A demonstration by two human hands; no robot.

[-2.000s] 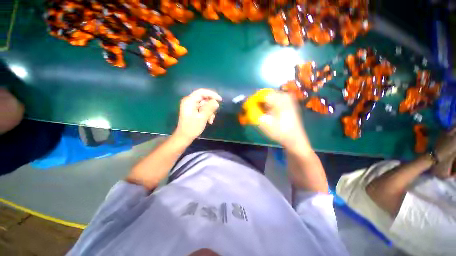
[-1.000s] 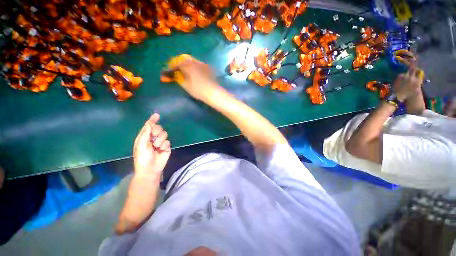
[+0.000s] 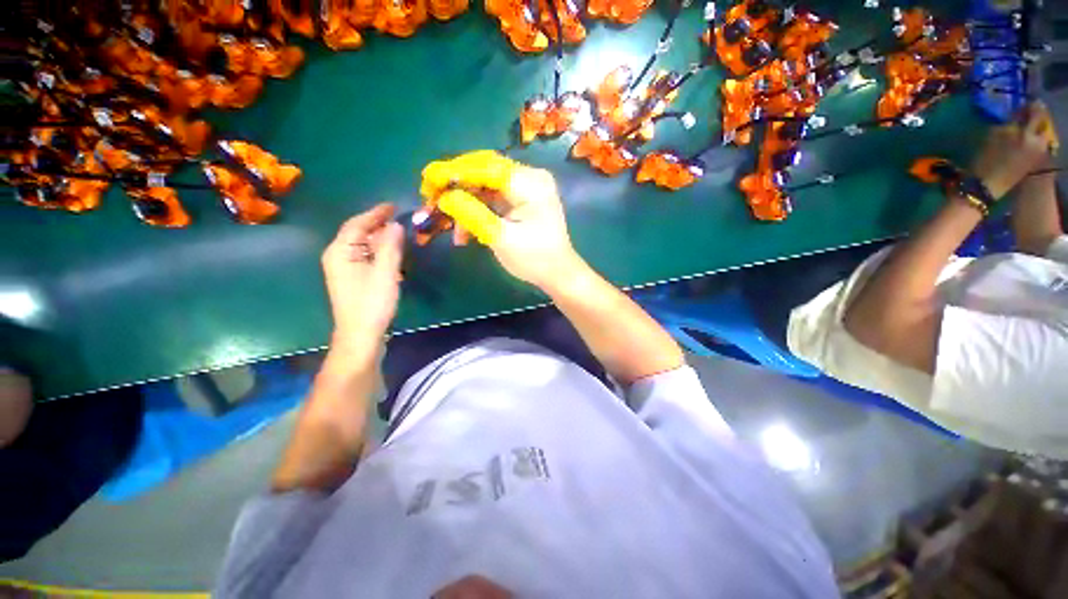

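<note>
My right hand (image 3: 521,217), with bright yellow finger covers, holds a small dark and orange part (image 3: 431,222) above the green bench. Its fingers hide most of the part. My left hand (image 3: 365,272) is bare, with bent fingers, just left of the part. Its fingertips are close to the part's dark end; whether they pinch a cable is too blurred to tell. Orange moulded parts (image 3: 252,181) with black leads lie beyond my hands.
A large orange pile (image 3: 193,76) fills the far left of the green bench (image 3: 152,293). Looser clusters with spread cables (image 3: 761,117) lie to the right. Another person's hands (image 3: 1013,152) work at the right edge. Another person's dark clothing (image 3: 70,468) shows at left.
My right hand has come back from farther over the bench and now holds a part near my left hand. My left hand has risen slightly toward it.
</note>
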